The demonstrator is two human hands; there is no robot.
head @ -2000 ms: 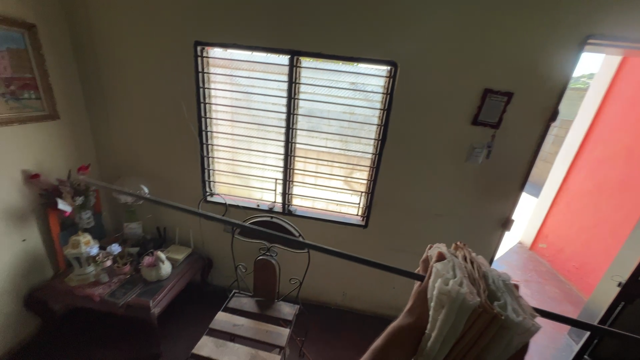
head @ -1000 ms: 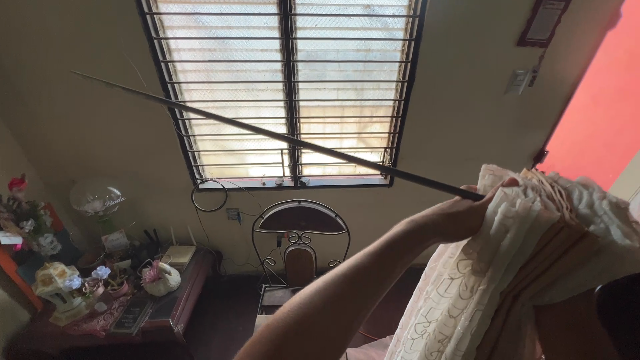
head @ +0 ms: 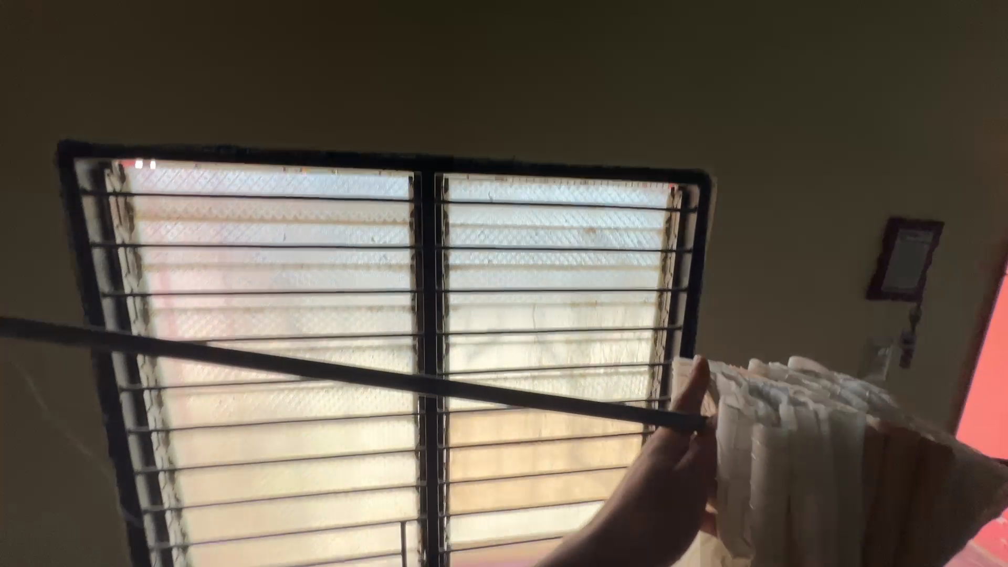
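Observation:
My left hand (head: pixel 685 445) reaches up from the bottom, its thumb raised, and grips a thin dark curtain rod (head: pixel 354 378) at the left edge of the gathered fabric. The rod slants across the window from the left edge of the view to my hand. White and brown curtain fabric (head: pixel 811 465) hangs bunched in many folds on the rod, right beside my fingers. My right hand cannot be made out; the far side of the bunch runs into shadow at the right edge.
Behind the rod is a louvred window with dark horizontal bars and a black frame (head: pixel 429 315). A small framed piece (head: pixel 906 260) hangs on the wall to its right, above a switch plate (head: pixel 876 358). A red surface (head: pixel 988 417) shows at the far right.
The view has tilted up, so the chair and the side table with ornaments are out of it. My left hand stays at the bunched fabric, and the rod's far tip has left the view.

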